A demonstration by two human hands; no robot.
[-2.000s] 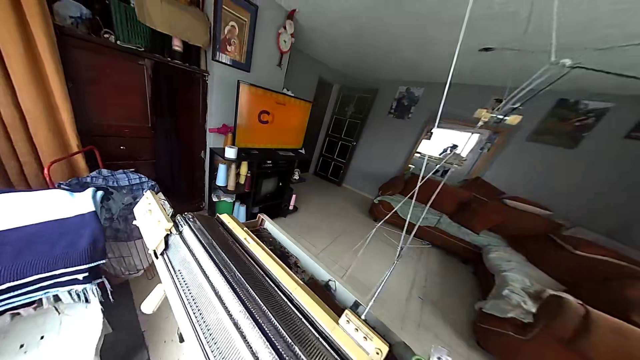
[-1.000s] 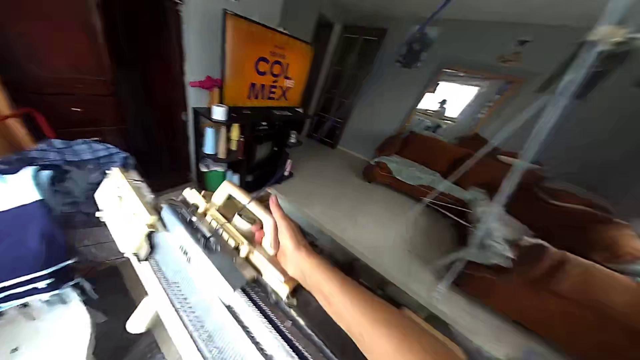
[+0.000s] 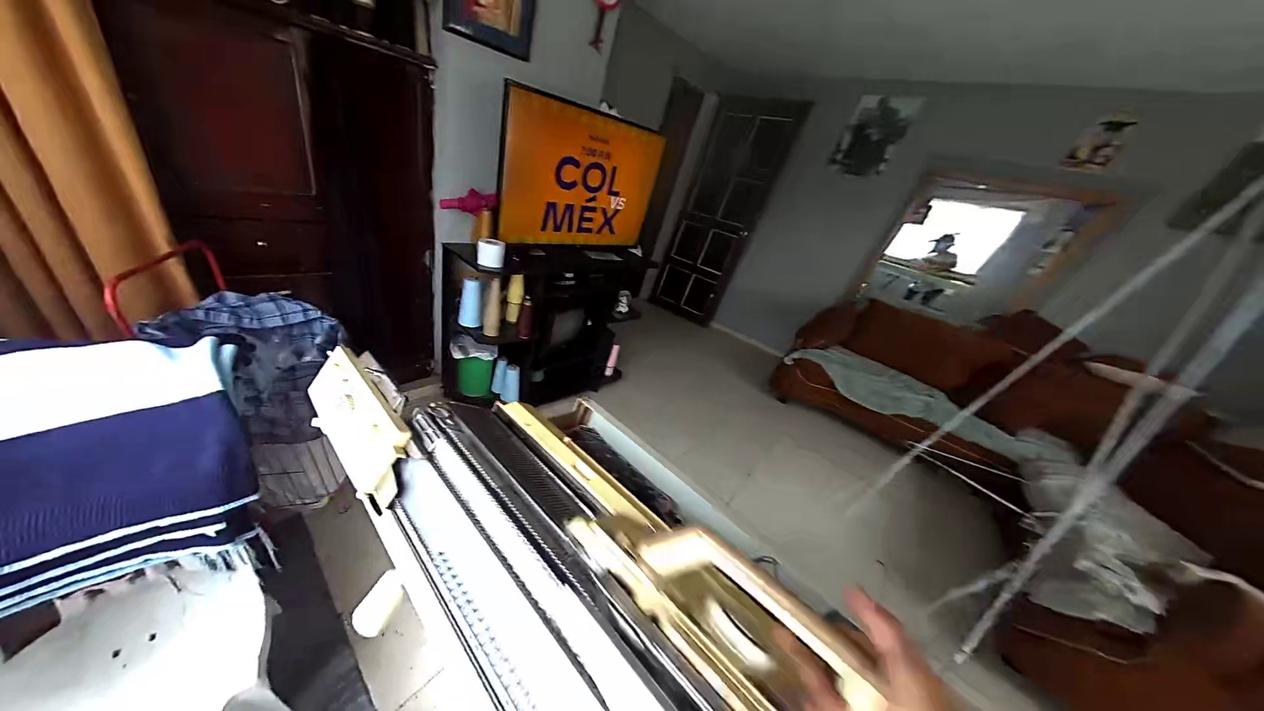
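Note:
A knitting machine with long metal needle beds runs from the centre down to the bottom edge. Its cream carriage is blurred, low and right of centre on the bed. My right hand, also blurred, is at the carriage's handle, fingers partly around it. A second cream carriage part sits at the far left end of the bed. Pale yarn strands slant down on the right. My left hand does not show.
Striped knitted fabric lies over a white plastic chair at left. Beside it is a wire basket with clothes. A television and a black shelf with yarn cones stand behind; a brown sofa is at right.
My right hand, absent two seconds ago, was on the carriage handle near the bed's far end one second ago. Hand and carriage have moved nearer along the bed.

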